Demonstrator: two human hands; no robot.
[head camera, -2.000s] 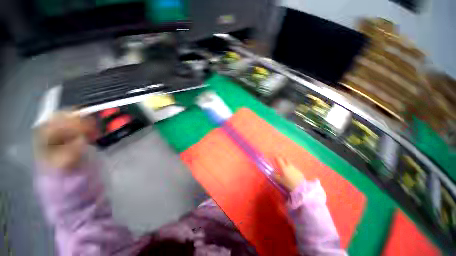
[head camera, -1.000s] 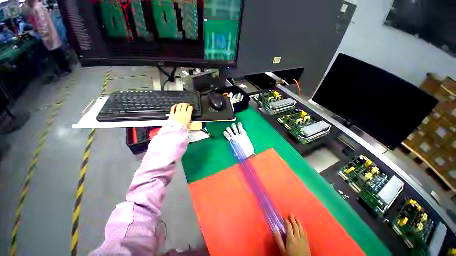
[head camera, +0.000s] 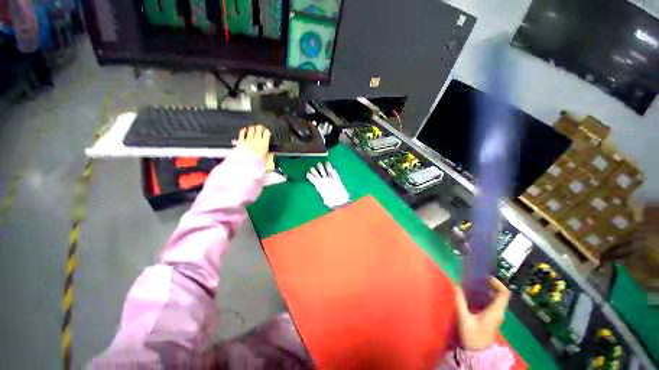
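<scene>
My right hand (head camera: 483, 318) grips the lower end of a bundle of long purple tubes (head camera: 493, 173) and holds it upright above the right part of the red mat (head camera: 347, 282). The tubes are blurred. My left hand (head camera: 253, 136) rests on the right end of the black keyboard (head camera: 188, 127), palm down, holding nothing. A black mouse (head camera: 298, 130) is just right of it. A white glove (head camera: 329, 185) lies on the green bench above the mat's far edge.
Green boards (head camera: 412, 172) sit in a row on the conveyor to the right. A black monitor (head camera: 217, 36) stands behind the keyboard, and another dark screen (head camera: 462, 130) beyond the conveyor. A black bin with red contents (head camera: 153, 181) is under the keyboard shelf. Cartons (head camera: 578, 195) are stacked far right.
The purple tubes lay on the red mat under my right hand; now they are lifted and upright in it. My left hand came to the keyboard earlier and remains there.
</scene>
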